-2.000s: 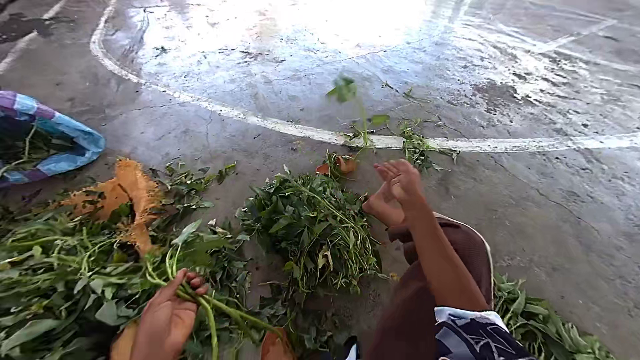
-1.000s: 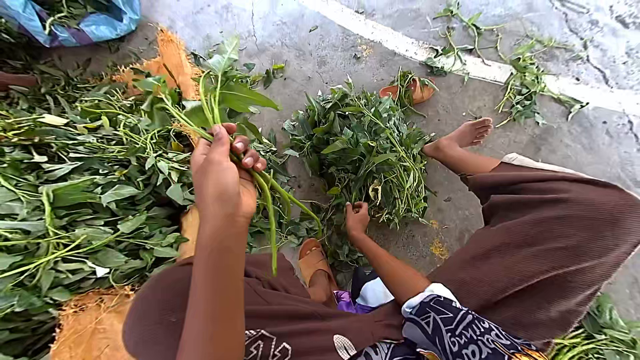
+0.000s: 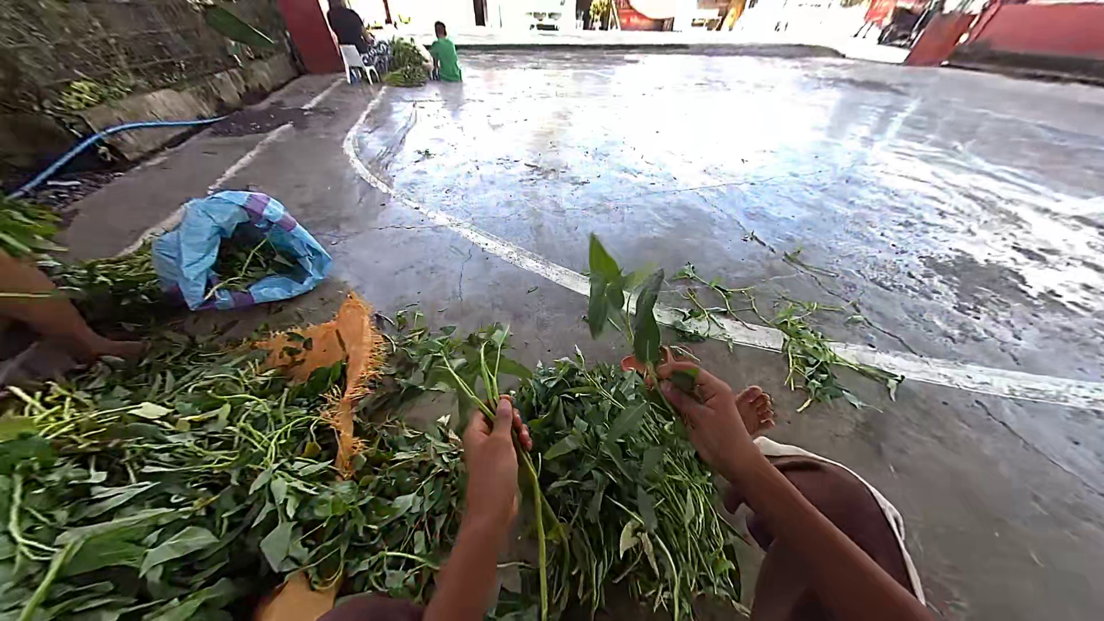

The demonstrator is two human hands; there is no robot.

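Note:
My left hand (image 3: 496, 448) grips several green leafy stems (image 3: 483, 379), whose long lower ends hang down below the fist. Over to the right, my right hand (image 3: 700, 410) pinches a leafy sprig (image 3: 623, 302) that stands upright from its fingertips. Beneath and between both hands lies a heaped bunch of leafy greens (image 3: 621, 483) on the concrete. A wider, looser pile of the same greens (image 3: 172, 517) spreads at the left, partly over a frayed orange woven sack (image 3: 332, 345).
A blue plastic sack (image 3: 203, 250) holding greens stands at the back left, near another person's foot (image 3: 95, 345). Loose stems (image 3: 811, 354) lie by the white floor line. Beyond are people, one in a green shirt (image 3: 445, 59), a white chair (image 3: 358, 65) and a blue hose (image 3: 129, 127).
My right hand has risen from beside the heaped bunch and now holds a sprig. My left hand still grips stems. The view has tilted up.

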